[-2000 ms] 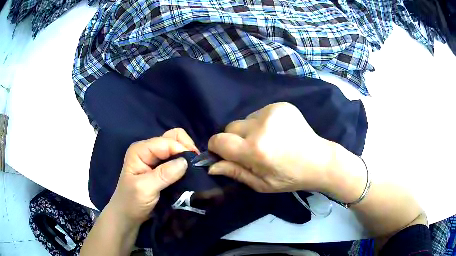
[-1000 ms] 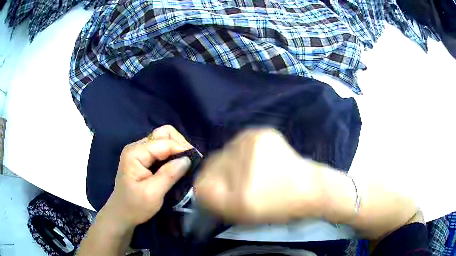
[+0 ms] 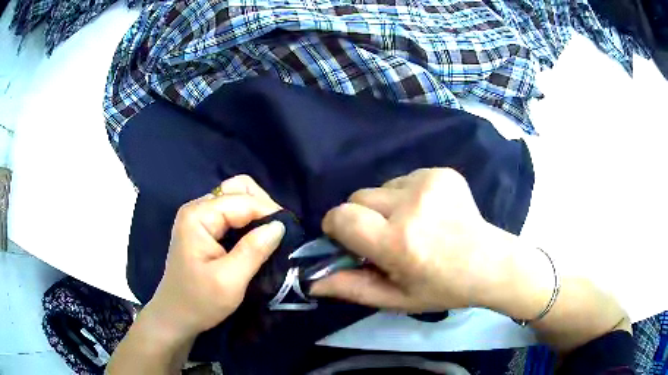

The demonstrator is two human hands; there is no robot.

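Observation:
A garment lies in front of me, with a plain navy panel (image 3: 366, 139) nearest and blue, white and brown plaid fabric (image 3: 344, 62) beyond it. My left hand (image 3: 220, 253) pinches a fold of the navy cloth between thumb and fingers. My right hand (image 3: 410, 242) holds thread snips (image 3: 322, 260), blades apart and pointing left, just right of the pinched fold. A white tape loop (image 3: 294, 291) stands out on the dark cloth below the blades. Any thread end is too small to tell.
The garment lies on a white table (image 3: 66, 168) with a curved edge. More plaid cloth (image 3: 80, 22) is at the far left and far right. A dark floral piece (image 3: 77, 322) is below the table edge at lower left. Blue plaid cloth shows at lower right.
My right hand moved down and left in a blur, then back up and right, and the snips' blades now show apart. My left hand keeps its pinch. The white loop now stands more upright.

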